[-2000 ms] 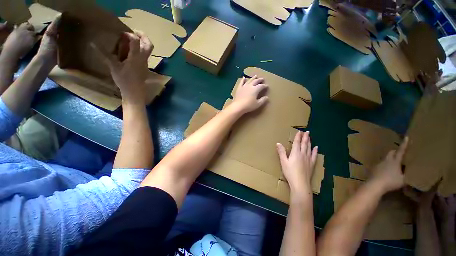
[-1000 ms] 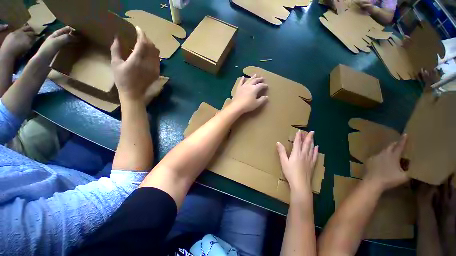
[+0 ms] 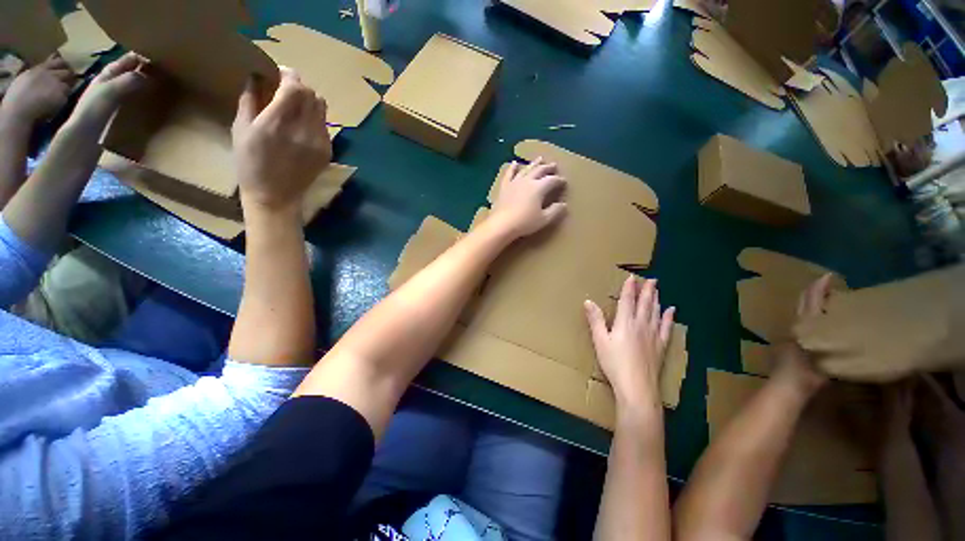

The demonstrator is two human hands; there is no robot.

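A flat die-cut box blank [image 3: 556, 277] lies in front of me on the dark green table, its rounded tabs and slits pointing away and to the right. Another cardboard edge shows at its left. My left hand [image 3: 532, 199] rests palm down on the upper left of the blank, fingers slightly spread. My right hand [image 3: 633, 336] lies flat on its right side near the slits, fingers spread. Neither hand grips anything. The blank is unfolded, with crease lines along its near edge.
Closed mailer boxes stand at upper left [image 3: 444, 93] and right [image 3: 752, 180]. At left, a person in light blue holds a part-folded box [image 3: 175, 137]. At right, another person's hand [image 3: 809, 333] holds cardboard above flat blanks [image 3: 788, 301]. A pale post [image 3: 370, 25] stands beyond.
My hands and the blank have not moved. The left neighbour's box has been tipped down so its inside shows. The right neighbour's raised cardboard has been tilted lower. Cardboard at the far right has shifted.
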